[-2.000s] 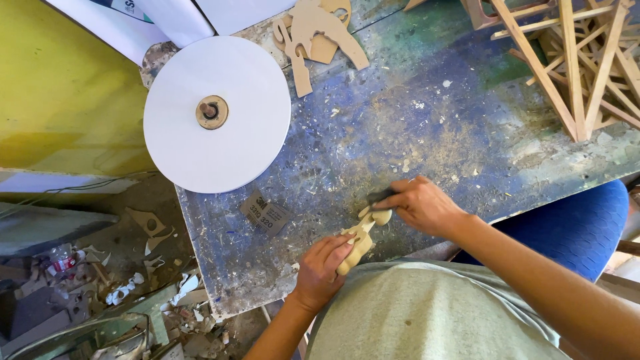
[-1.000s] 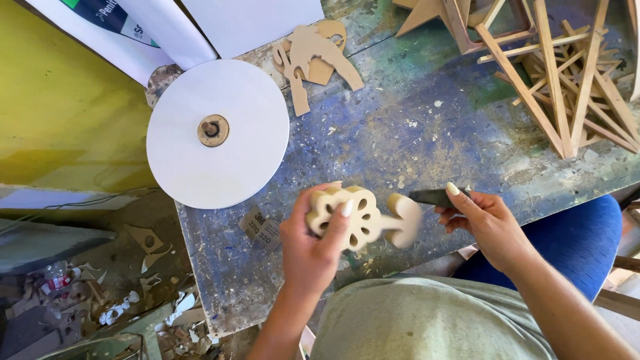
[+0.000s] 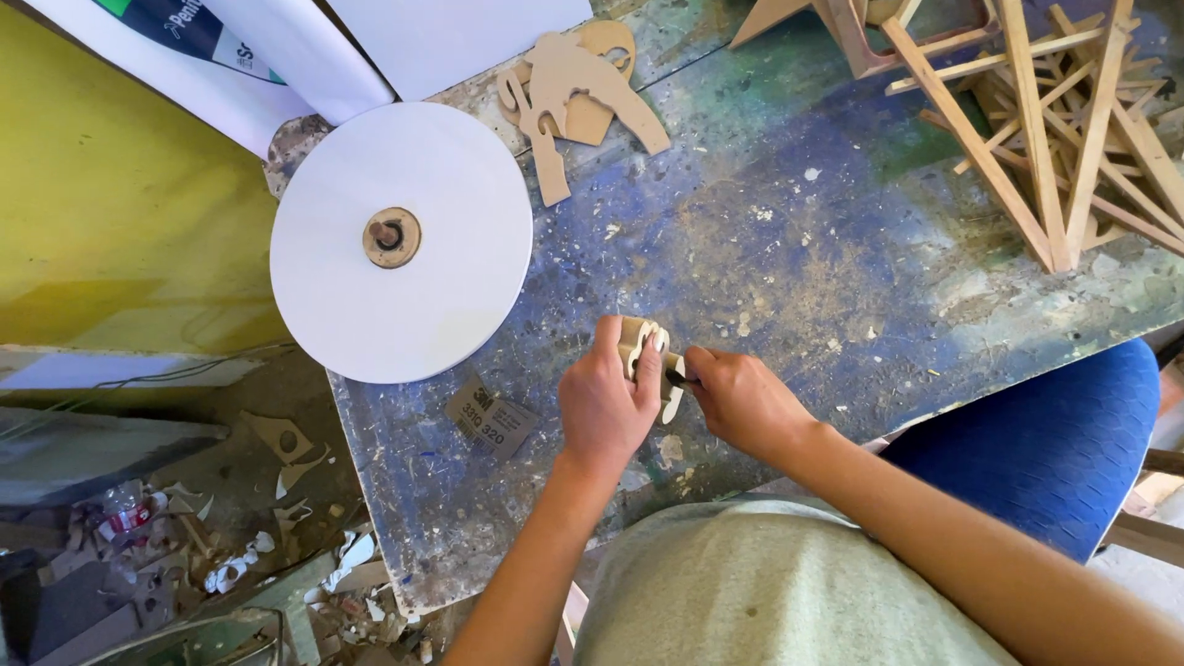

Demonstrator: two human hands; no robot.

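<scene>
Over the paint-stained blue table, my left hand (image 3: 606,398) grips a pale wooden cutout (image 3: 638,335) with holes, turned nearly edge-on. Just to its right, my right hand (image 3: 745,398) pinches a dark, thin piece (image 3: 680,378), likely folded sandpaper, against the cutout's narrow end. The fingers hide most of both. A piece of 3M sandpaper (image 3: 491,418) lies face down on the table, left of my left hand.
A large white disc (image 3: 324,231) with a round wooden hub covers the table's left corner. Flat fibreboard cutouts (image 3: 592,83) lie behind it. Thin wooden frames and sticks (image 3: 1036,139) are piled at the back right. Scraps (image 3: 277,439) litter the floor at left.
The cutout, broad side up one second ago, is now turned nearly edge-on. My right hand has come in to the left, bringing the dark piece against it.
</scene>
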